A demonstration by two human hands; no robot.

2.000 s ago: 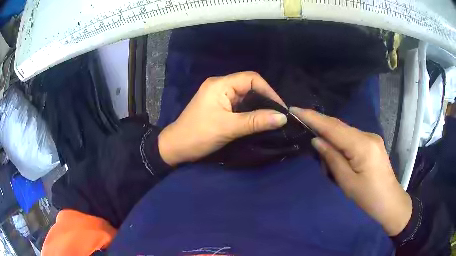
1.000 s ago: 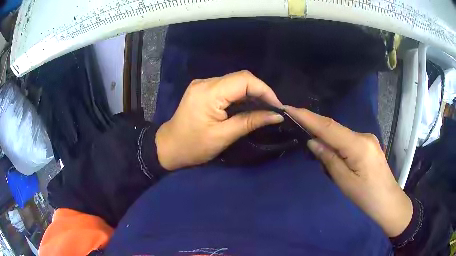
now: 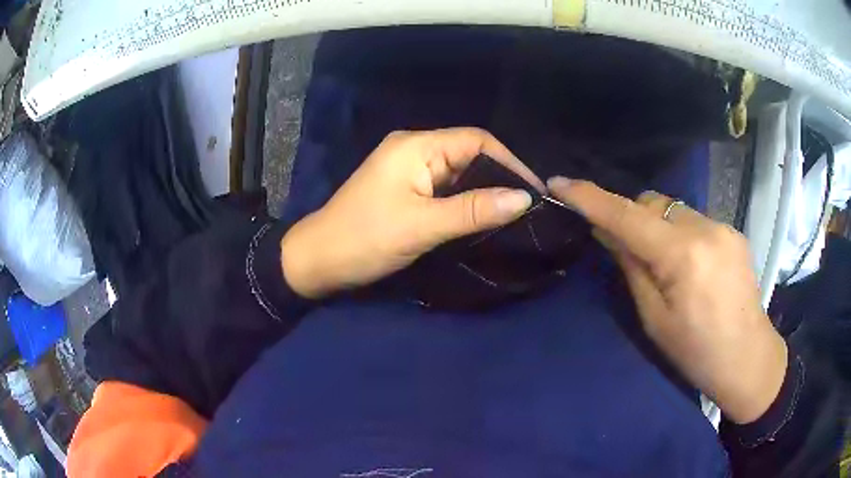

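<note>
A black garment piece (image 3: 504, 252) with thin pale stitch lines lies over the blue lap cloth. My left hand (image 3: 411, 205) pinches an edge of it between thumb and forefinger. My right hand (image 3: 686, 280) holds a thin bright pointed tool (image 3: 563, 203), its tip at the cloth edge by my left fingertips. Most of the tool is hidden by my right fingers, so I cannot tell if it is snips or an awl. A ring shows on a right finger.
The white table edge with a ruler tape (image 3: 308, 17) runs across the top. Dark cloth (image 3: 140, 159) and a pale plastic bag (image 3: 42, 224) are at the left, above a blue object (image 3: 35, 327). Orange cloth (image 3: 135, 434) is at lower left. White thread wisps (image 3: 387, 472) lie on the lap cloth.
My right hand has turned, so its ringed finger now shows and less of the tool is visible. My left hand still pinches the cloth, slightly shifted. More pale stitch lines show below the fingers.
</note>
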